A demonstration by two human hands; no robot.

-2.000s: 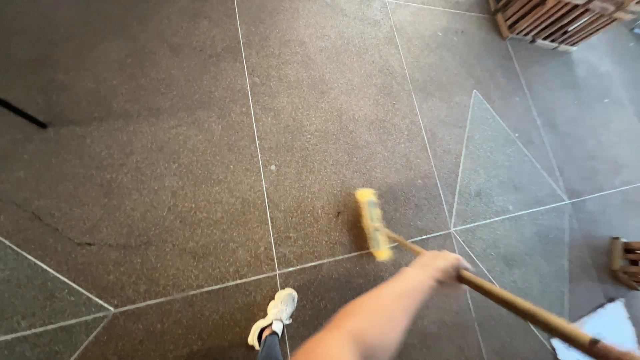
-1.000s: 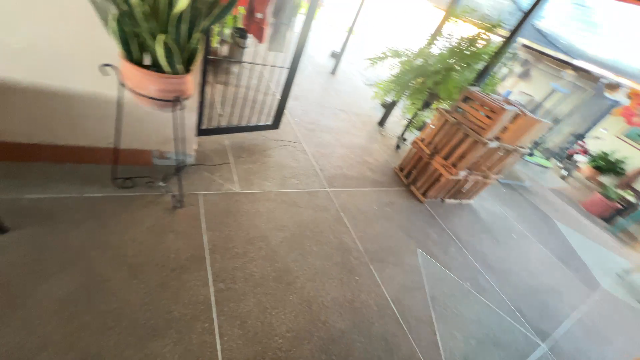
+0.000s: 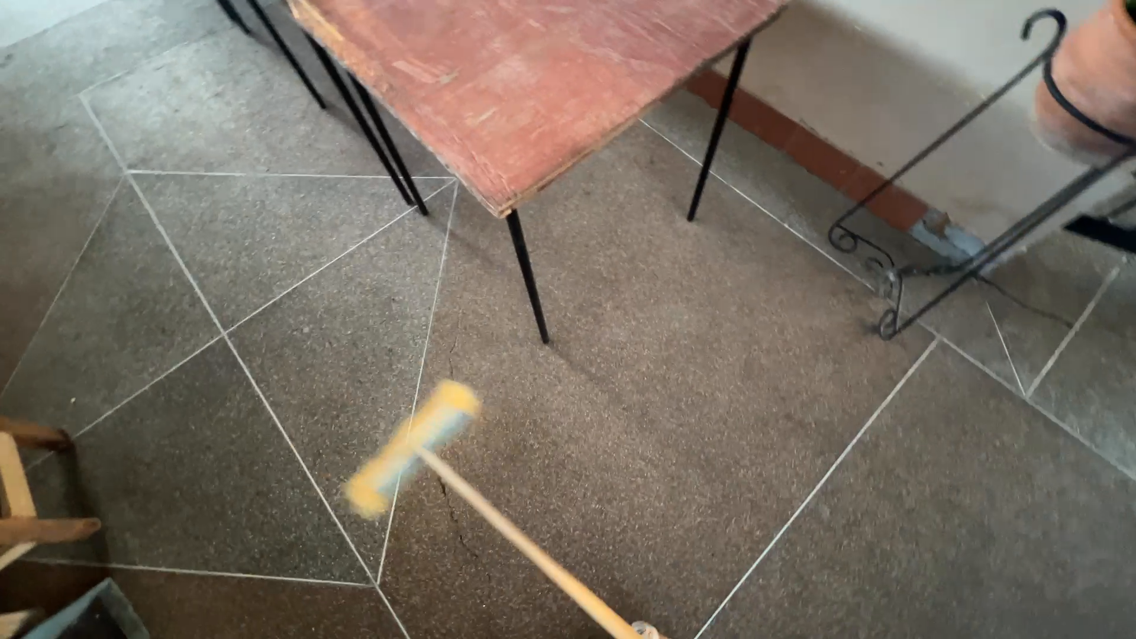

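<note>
A push broom point(image 3: 413, 448) with yellow bristles and a pale blue-grey middle is blurred, over the dark speckled floor left of the centre. Its wooden handle point(image 3: 532, 550) slants down to the bottom edge. There, a sliver of what seems to be my left hand point(image 3: 647, 630) shows against the handle; its fingers and grip are cut off by the frame. My right hand is out of view. Beyond the broom head stands a table with a worn reddish wooden top point(image 3: 541, 80) and thin black metal legs point(image 3: 530, 280).
At the right, a black wrought-iron plant stand point(image 3: 967, 257) holds a terracotta pot point(image 3: 1078, 89) beside the wall. Wooden slats point(image 3: 35, 531) and a dark, pale-edged object point(image 3: 93, 617) reach in at the lower left. Light lines divide the floor, which has thin cracks.
The view has swung widely, with the red-topped table now in sight. Two seconds ago a hand gripped the broom handle in plain view; now only a sliver shows at the bottom edge.
</note>
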